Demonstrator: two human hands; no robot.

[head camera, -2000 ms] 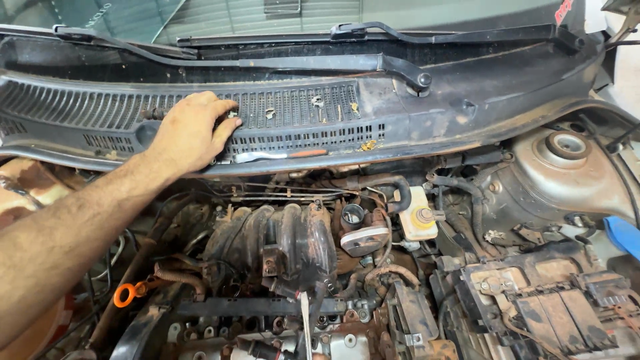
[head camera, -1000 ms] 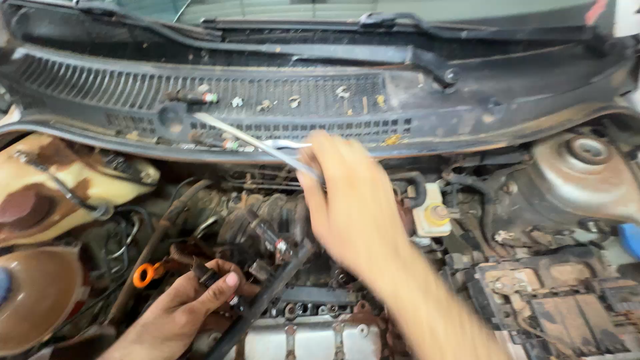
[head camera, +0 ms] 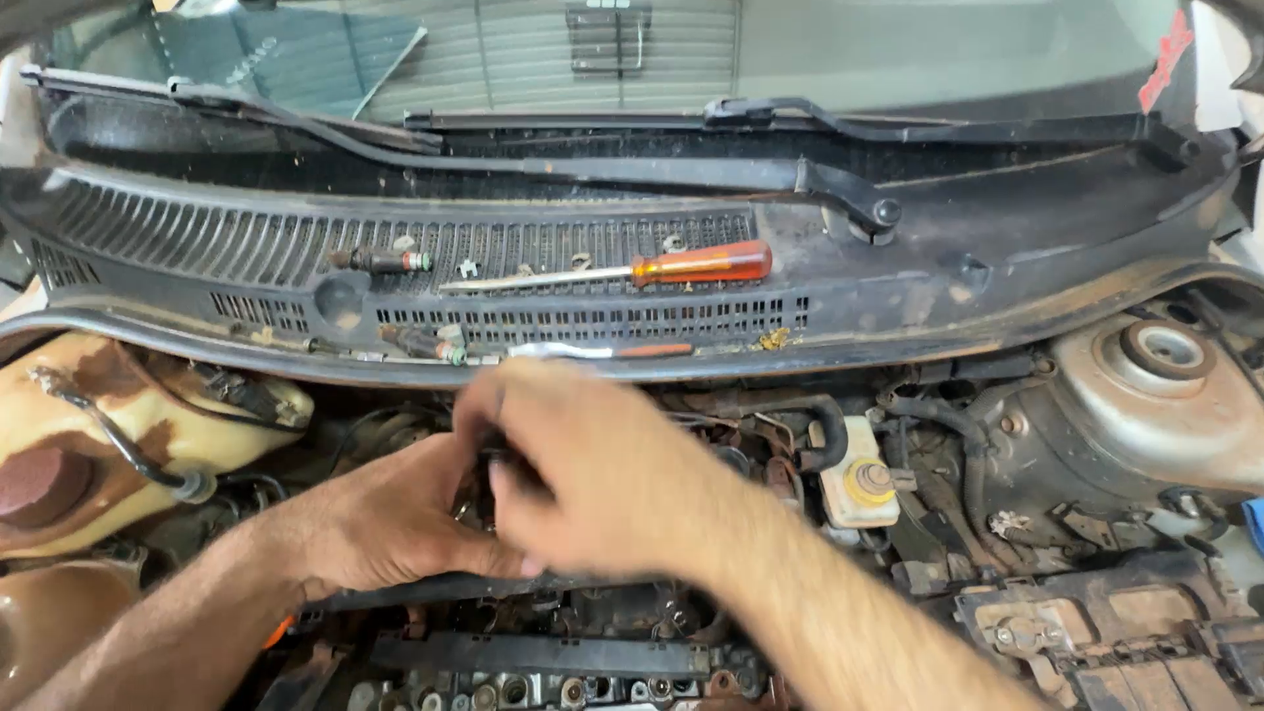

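Observation:
Over the engine, my left hand and my right hand meet, with the right one overlapping the left. My left fingers curl around a dark part, mostly hidden behind my right hand, which is blurred. A fuel rail runs just below both hands, seemingly near the left thumb. Beyond them, a flat screwdriver with an orange handle lies on the cowl grille. One fuel injector lies left of its tip; another lies lower, by the cowl edge. A slim tool with a reddish handle rests right of it.
Wiper arms cross above the cowl. Small metal clips lie on the grille. The brake fluid reservoir and strut tower stand right of my hands. A yellowed plastic tank is at left, and the cylinder head lies below.
The screwdriver, in my right hand one second ago, now lies on the cowl. My hands have come together over the engine; the left has moved up with the dark part.

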